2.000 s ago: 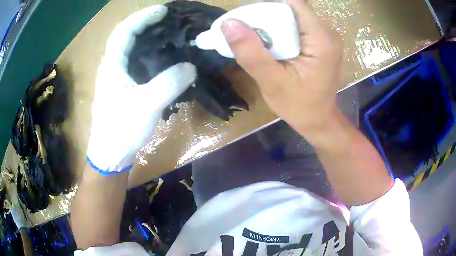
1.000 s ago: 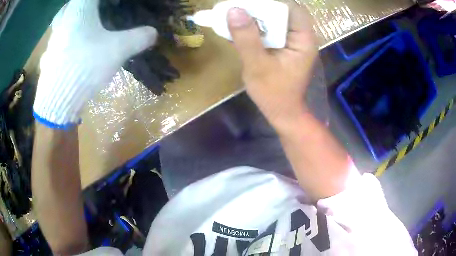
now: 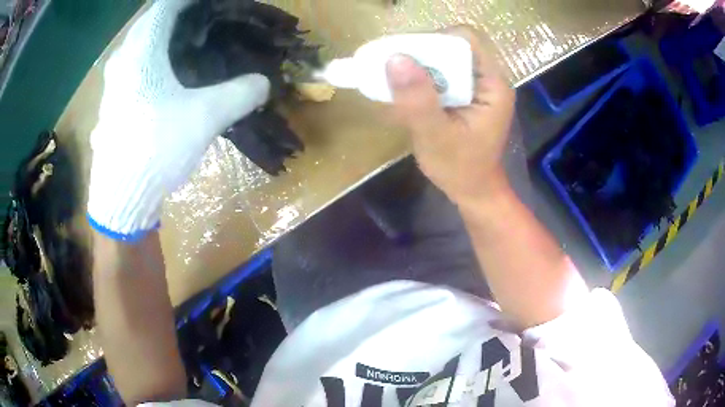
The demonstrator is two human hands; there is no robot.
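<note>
My left hand (image 3: 155, 119), in a white knitted glove with a blue cuff edge, is shut on a black feathered bird (image 3: 230, 48) at the upper left of the work board. Ragged black flaps of the bird point right and down, and a tan piece (image 3: 318, 91), perhaps a leg, shows at its right side. My bare right hand (image 3: 453, 119) holds a white glue bottle (image 3: 417, 67), thumb on top. Its nozzle points left at the bird beside the tan piece. Whether the tip touches is blurred.
The film-covered tan board (image 3: 238, 207) curves beside a green conveyor belt (image 3: 40, 87). Black birds with tan legs (image 3: 52, 262) lie at its left end. A blue-edged crate of black pieces (image 3: 624, 167) stands at the right; another (image 3: 230, 334) is below the board. Yellow-black floor tape (image 3: 672, 230) runs beyond.
Since two seconds ago, the bird has moved left and turned, so the tan piece shows. Over the last second both hands, bird and bottle have shifted slightly right and down in the view.
</note>
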